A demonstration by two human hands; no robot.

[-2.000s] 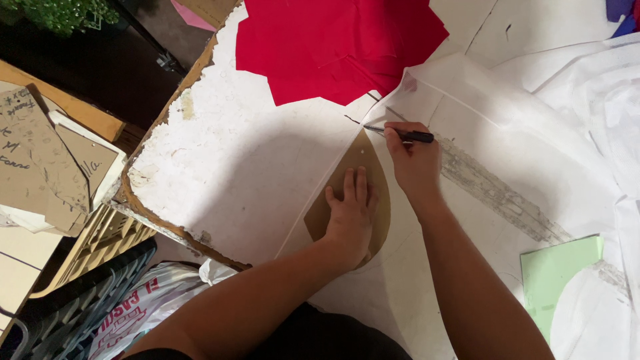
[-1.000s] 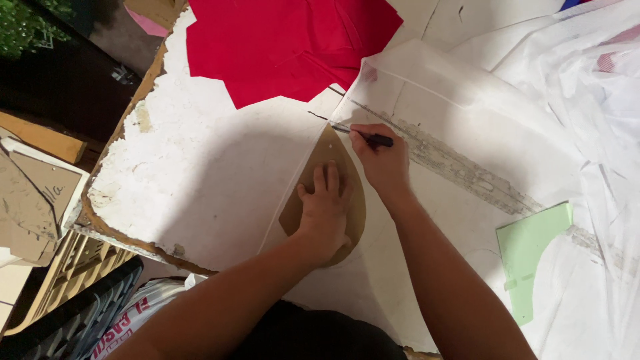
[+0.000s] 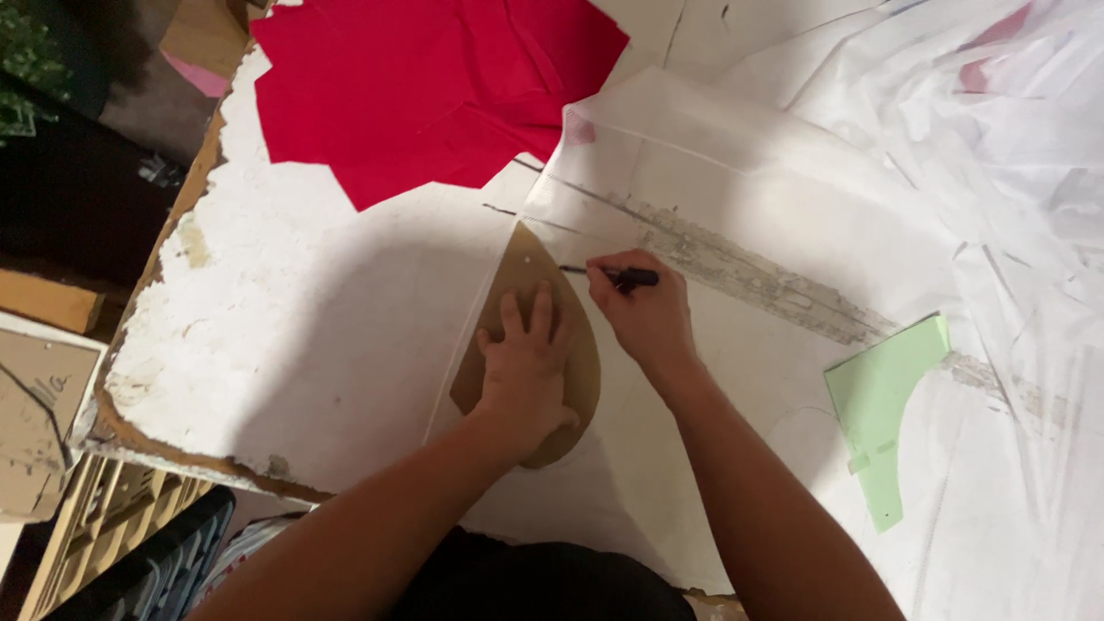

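Under my left hand (image 3: 524, 366) lies a brown cardboard pattern piece (image 3: 582, 379), pointed at the top and rounded on its right side; the fingers are spread flat on it. My right hand (image 3: 645, 302) grips a dark pen (image 3: 636, 276), its tip at the pattern's upper right edge. Both are over thin white sheer fabric (image 3: 742, 371), spread on a worn white table (image 3: 345, 250). The fabric's left edge runs close along the pattern's left side. Short dark lines show near the pattern's top point.
Red fabric (image 3: 405, 95) lies at the table's top, touching the sheer fabric's corner. A green pattern piece (image 3: 888, 379) is at the right, beside bunched sheer fabric (image 3: 1018, 172). Left of the table's chipped edge are cardboard pieces (image 3: 34, 431), a beige plastic crate (image 3: 103, 517) and a dark crate (image 3: 164, 561).
The pen in my right hand has moved from the pattern's top point down along its right edge. My left hand stays on the pattern. The view has shifted.
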